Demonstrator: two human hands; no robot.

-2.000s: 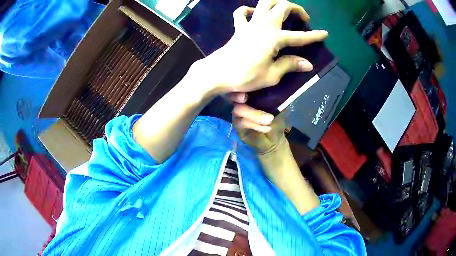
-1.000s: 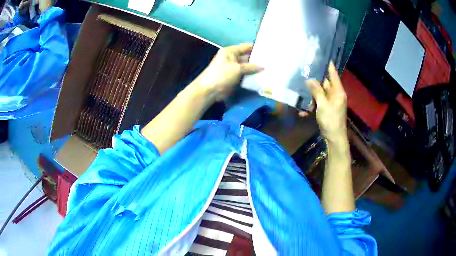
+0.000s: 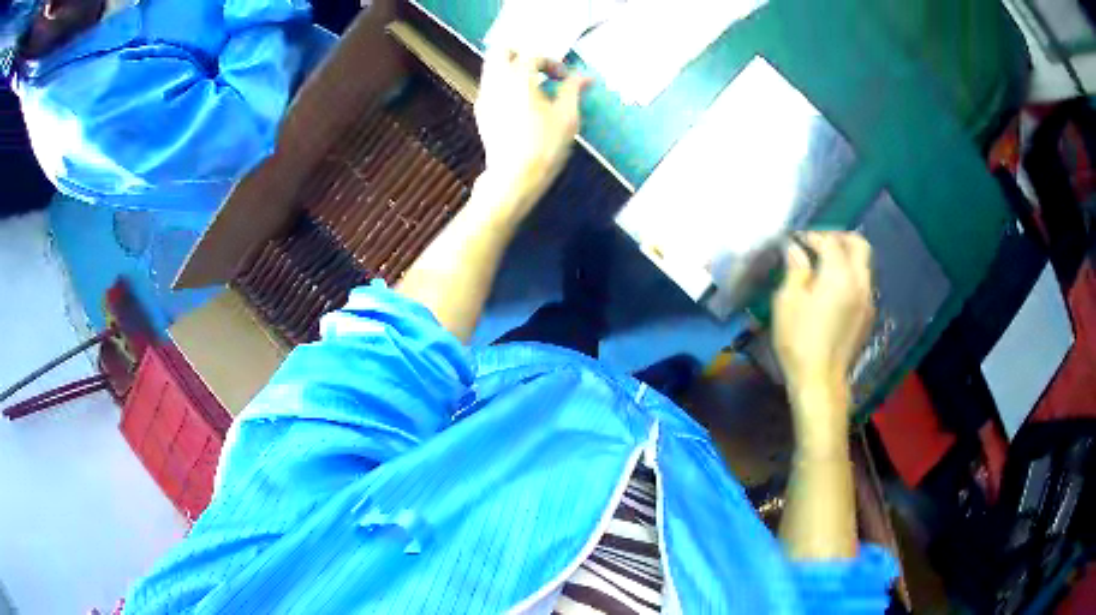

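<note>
A flat panel [image 3: 739, 180] lies silver-white side up on the green bench top, with a tiny gold tab at its near-left edge. My left hand [image 3: 525, 120] is at the top, off the panel, thumb and fingertips close together beside white sheets [image 3: 661, 42]. Whether it grips a piece is too small to tell. My right hand [image 3: 826, 294] is at the panel's near-right corner with curled fingers. A blurred grey patch shows at its fingertips; I cannot tell whether it is held. A grey flat piece [image 3: 904, 282] lies right of the panel, partly behind my right hand.
A divided carton [image 3: 228, 228] with many close slots stands at left. A person in a blue smock [image 3: 156, 96] is at upper left. Red trays [image 3: 174, 421] are at lower left. Another brown box [image 3: 883, 517] is below the bench at right, near red and black items and a white sheet [image 3: 1030, 348].
The panel, dark side up at first, was turned white side up between both hands and now lies on the bench. My left hand has moved up and away from it to the white sheets.
</note>
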